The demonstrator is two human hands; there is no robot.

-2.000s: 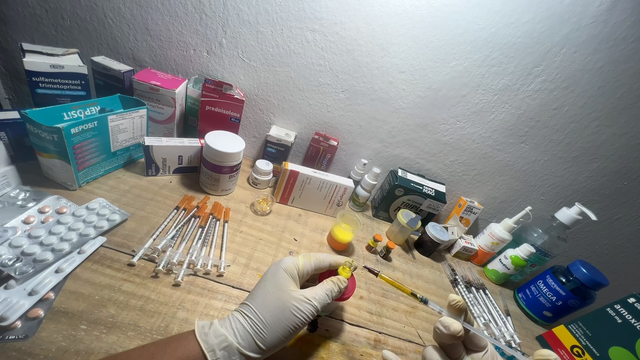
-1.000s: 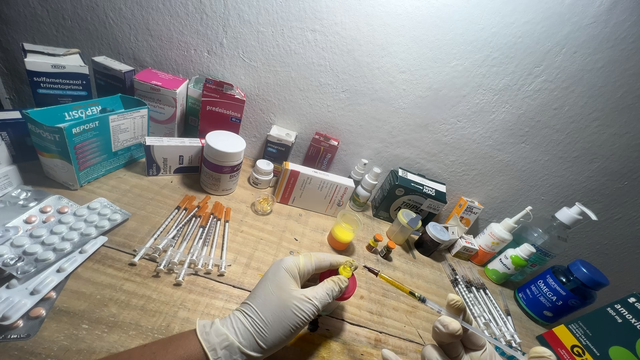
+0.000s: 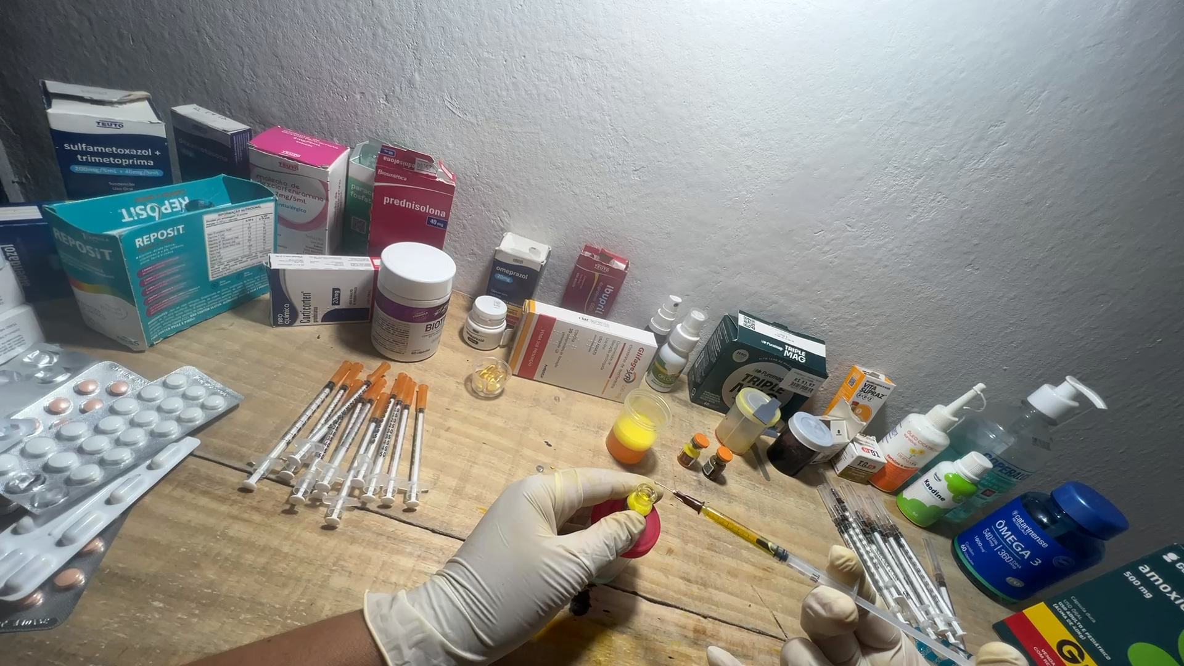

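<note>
My left hand [image 3: 518, 546], in a white glove, pinches a small clear glass vial [image 3: 641, 499] of yellow liquid between thumb and fingers. Behind the vial and partly covered by the hand is a round red object [image 3: 636, 539]. At the lower right my gloved right hand [image 3: 860, 615] holds a thin syringe [image 3: 740, 532] with yellow-brown liquid in its barrel. The needle points up and left, with its tip close to the vial's mouth; whether they touch I cannot tell. Beyond the hands are a cup [image 3: 638, 427] of yellow and orange liquid and two tiny vials with orange caps [image 3: 693, 450].
Orange-capped syringes [image 3: 356, 444] lie in a pile at left, beside tablet blister packs [image 3: 102, 444]. More syringes [image 3: 893, 560] lie near my right hand. Medicine boxes [image 3: 583, 351], a white jar [image 3: 413, 305], a dark lidded cup [image 3: 801, 444], bottles and a blue jar [image 3: 1036, 546] line the wall.
</note>
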